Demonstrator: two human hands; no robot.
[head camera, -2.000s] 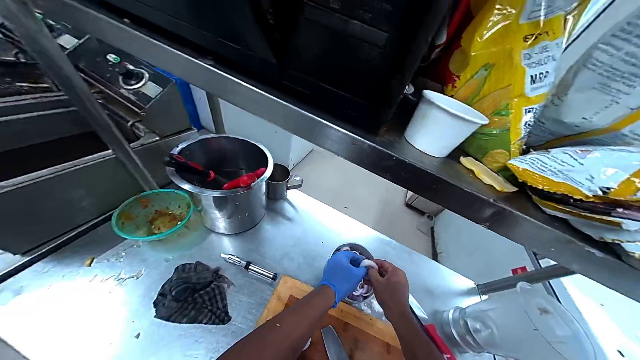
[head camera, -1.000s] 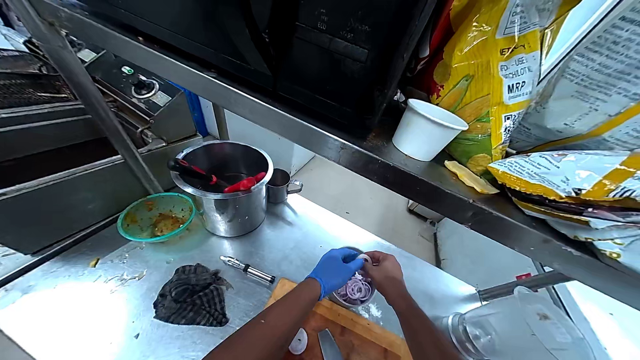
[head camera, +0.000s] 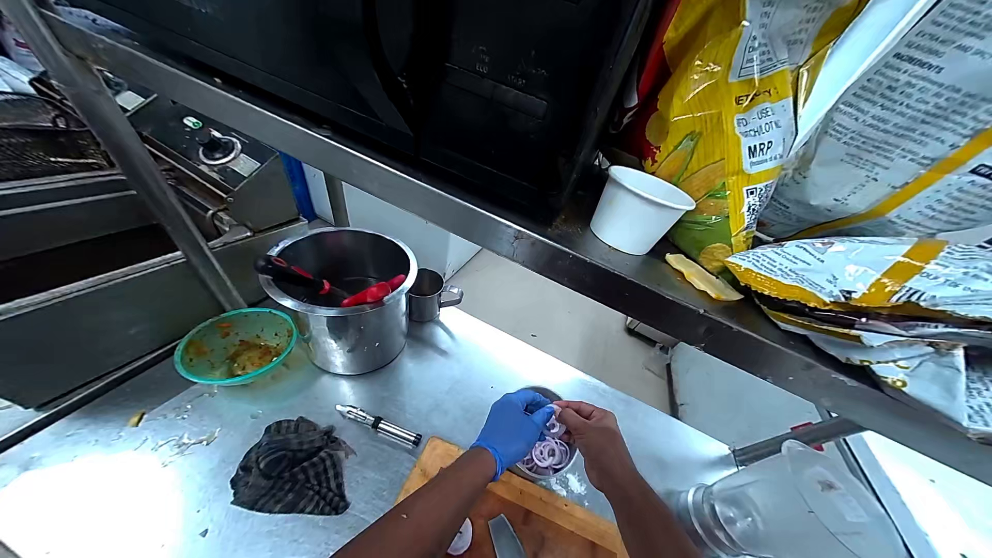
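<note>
My left hand (head camera: 514, 428), in a blue glove, and my bare right hand (head camera: 593, 440) meet at the fingertips over a round bowl. A small pale piece of onion (head camera: 555, 408) is pinched between them. Sliced red onion rings (head camera: 547, 456) lie in the bowl (head camera: 574, 463), partly hidden by my hands. Just in front stands a wooden cutting board (head camera: 535, 504), with a knife blade (head camera: 505, 536) and a cut onion piece (head camera: 460, 537) on it, partly covered by my left forearm.
Left on the steel table are a checkered cloth (head camera: 293, 467), a metal tool (head camera: 380, 425), a green bowl (head camera: 235, 346) with food remains, a steel pot (head camera: 356, 341) and a metal cup (head camera: 425, 297). A clear container (head camera: 767, 504) stands right. A shelf edge (head camera: 496, 232) crosses above, holding a white cup (head camera: 640, 209).
My hands stay together over the bowl, their fingers shifting. More of the onion rings shows than two seconds ago, when my hands covered much of the bowl.
</note>
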